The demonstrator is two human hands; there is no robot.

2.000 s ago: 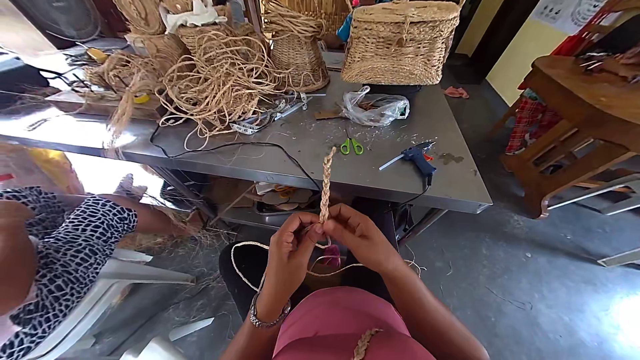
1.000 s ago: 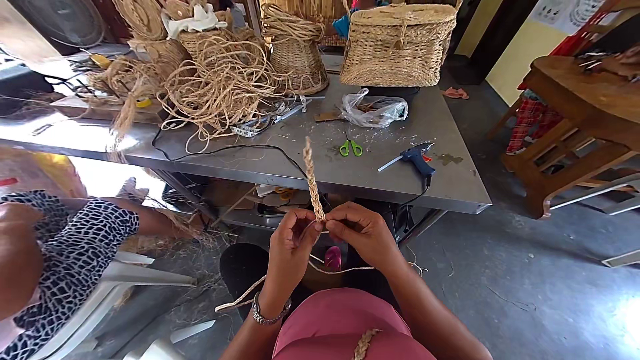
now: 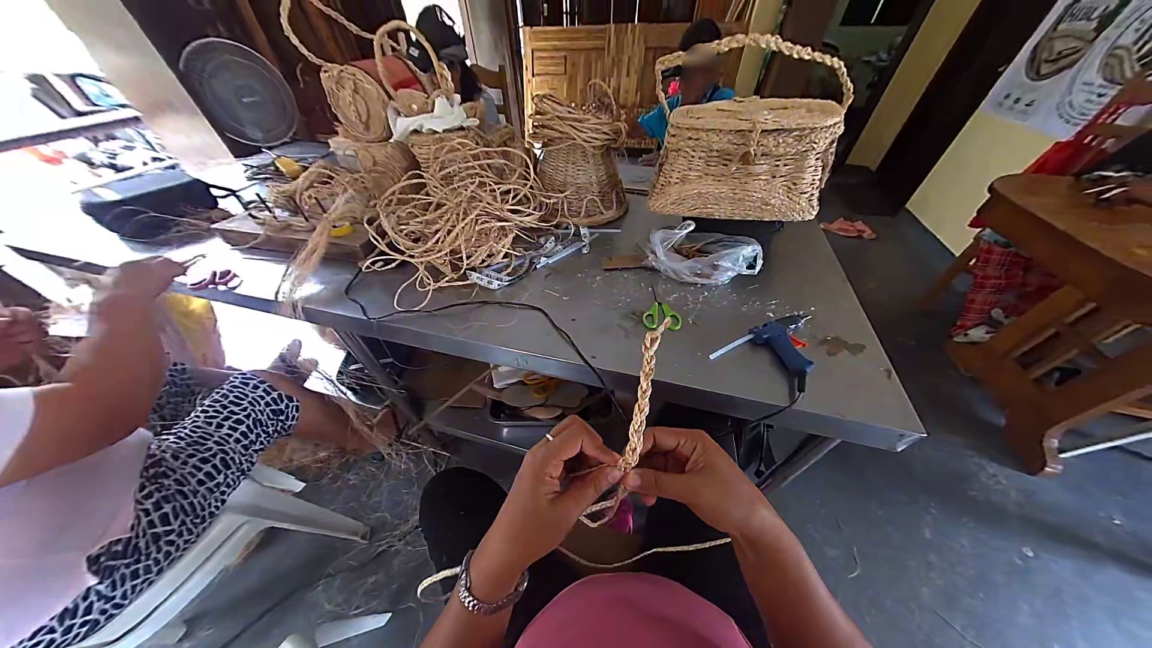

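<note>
A braided natural-fibre cord (image 3: 642, 396) stands up from between my two hands over my lap, its tip near the green-handled scissors (image 3: 662, 314) on the table. My left hand (image 3: 562, 477), with a ring and a metal wristwatch, pinches the lower end of the braid. Opposite it, my right hand (image 3: 688, 472) pinches the same spot with thumb and forefinger. Loose strands loop below my fingers, and a thin pale cord (image 3: 648, 551) trails across my lap. A blue hot glue gun (image 3: 781, 349) lies on the table beyond my right hand.
The grey table (image 3: 864, 396) holds a lidded woven basket (image 3: 745, 162), a heap of fibre cord (image 3: 459, 207), a clear plastic bag (image 3: 705, 256) and a measuring tape (image 3: 531, 261). A person (image 3: 117, 387) sits at the left by a white plastic chair (image 3: 261, 508). A wooden table (image 3: 1080, 243) stands right.
The braid leaned left one second ago and now leans slightly right. Both hands stay together at its lower end. The view has tilted up, showing more of the background.
</note>
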